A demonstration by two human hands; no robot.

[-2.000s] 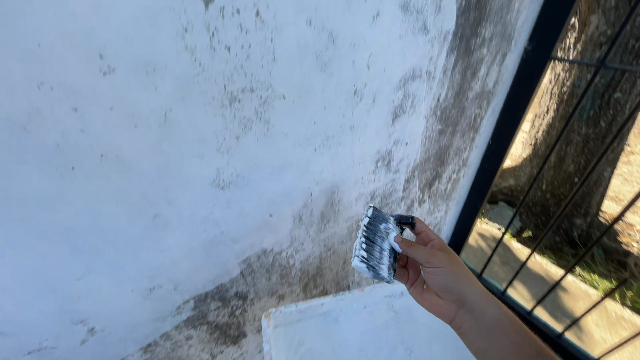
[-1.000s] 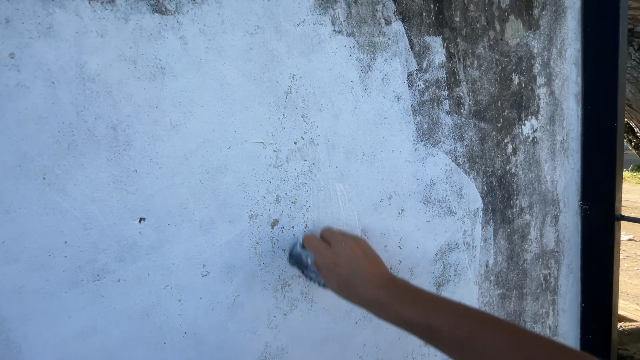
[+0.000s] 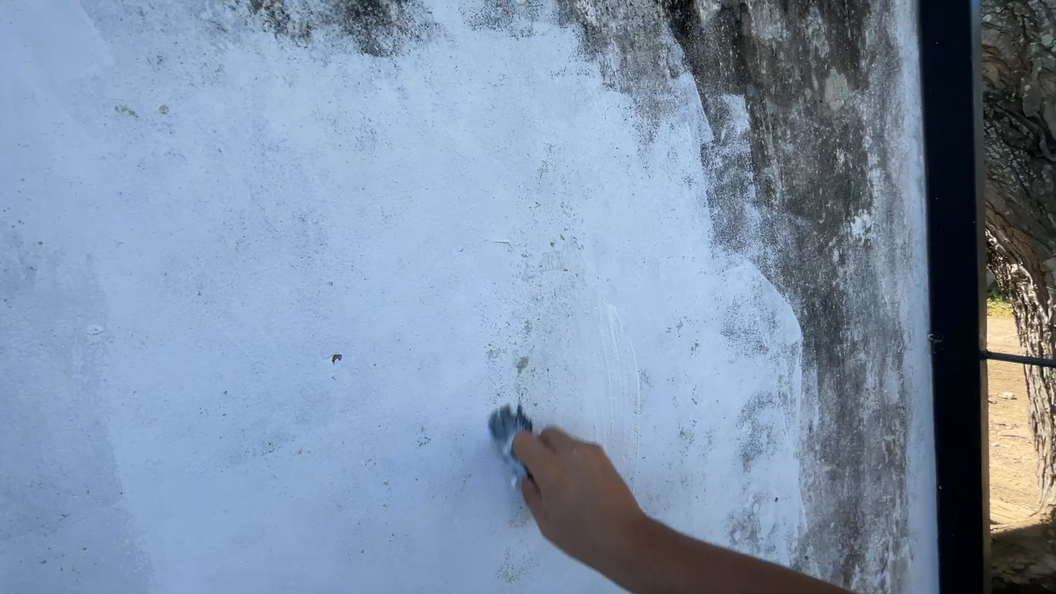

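Note:
Low in the head view, right of centre, my right hand (image 3: pixel 577 487) grips a dark paintbrush (image 3: pixel 509 433) with white paint on it. The brush is blurred and lies against the wall (image 3: pixel 371 247), bristles pointing up and left. White paint covers much of the wall thinly, with small grey specks showing through. Fresh curved streaks of white paint (image 3: pixel 617 379) run down just above and right of my hand. My left hand is out of the frame.
Dark, mottled bare wall (image 3: pixel 825 165) runs down the right side, and a stained patch (image 3: pixel 363 21) lies at the top. A black metal post (image 3: pixel 953 297) edges the wall. Beyond it stand a thin bar (image 3: pixel 1019 358) and a tree trunk (image 3: pixel 1031 272).
The view has swung from the lower wall and a white tray-like object up to the wall face. The brush, held off the wall two seconds ago, is now against it.

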